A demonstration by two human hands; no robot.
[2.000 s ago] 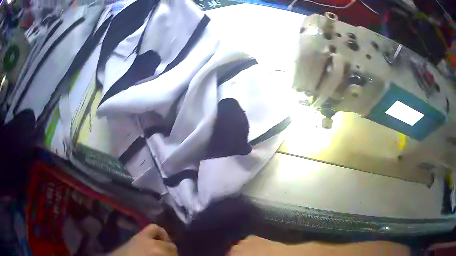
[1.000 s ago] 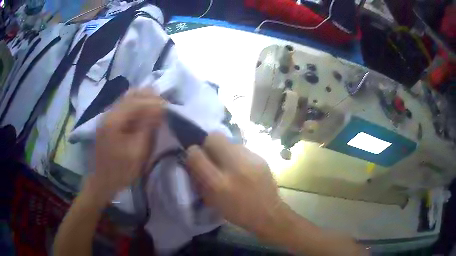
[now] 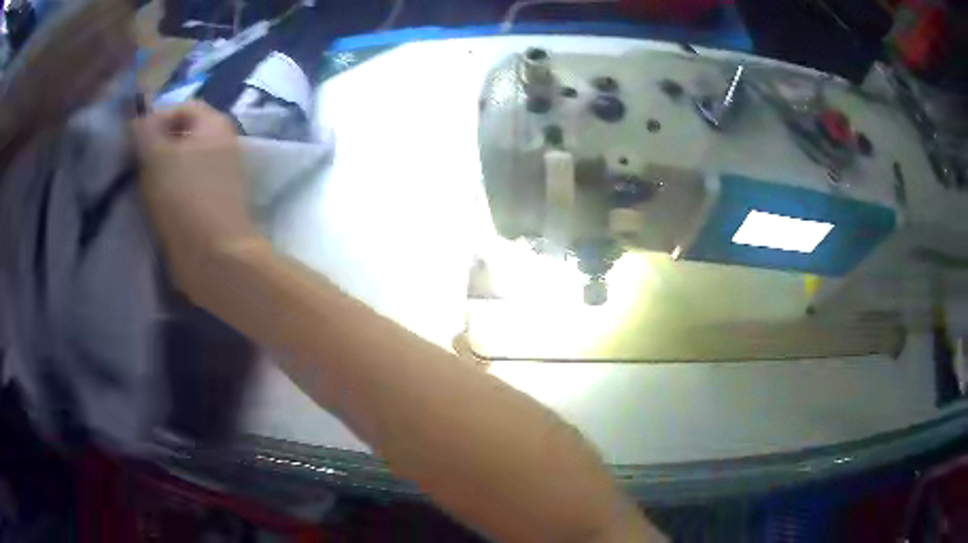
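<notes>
The white and black garment (image 3: 80, 276) hangs in blurred folds at the far left, over the table's left part and front edge. My right hand (image 3: 196, 175) reaches across from the lower right, its fingers closed on the garment's upper part. A blurred skin-toned shape at the top left corner looks like my left hand (image 3: 74, 69), partly cut off; its fingers cannot be made out. The sewing machine head (image 3: 605, 127) stands right of the cloth, with no cloth under its brightly lit needle area.
The teal-framed control panel (image 3: 791, 231) is lit on the machine's front. The pale table (image 3: 679, 408) has a curved greenish-grey front edge. Another white and dark piece (image 3: 271, 90) lies behind my right hand. Red items show below the table at left and behind it.
Both hands have moved from the middle to the upper left. The garment has shifted left with them, uncovering the table left of the needle.
</notes>
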